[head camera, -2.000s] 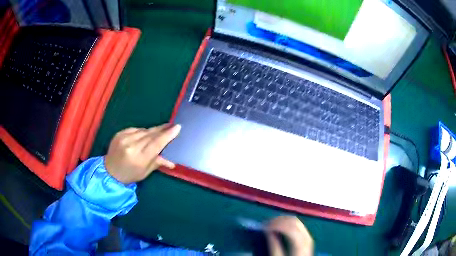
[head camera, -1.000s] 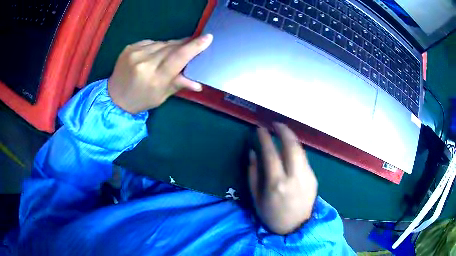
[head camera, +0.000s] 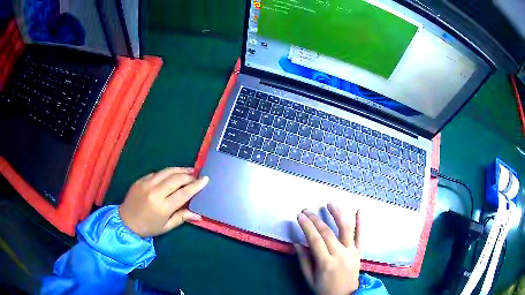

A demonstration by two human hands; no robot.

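The open grey laptop (head camera: 230,190) sits on a red foam tray (head camera: 256,239). Its screen shows a green command window (head camera: 339,34) and a white window over a blue-swirl desktop. My left hand (head camera: 164,201) is at the laptop's front left corner, thumb and fingertips on either side of the corner edge. My right hand (head camera: 334,250) rests on the palm rest over the touchpad area, fingers apart, holding nothing. A USB plug (head camera: 434,173) is in the laptop's right side, with a thin black cable.
A darker laptop (head camera: 46,124) lies on stacked red trays (head camera: 109,132) at the left. At the right are a blue label roll holder (head camera: 494,181), hanging white strips (head camera: 494,248) and a black barcode scanner (head camera: 457,242). Another red tray edge (head camera: 518,95) shows at the far right.
The view dipped to the laptop's front edge, then came back up. My right hand has moved from in front of the tray onto the palm rest. My left hand stays at the corner.
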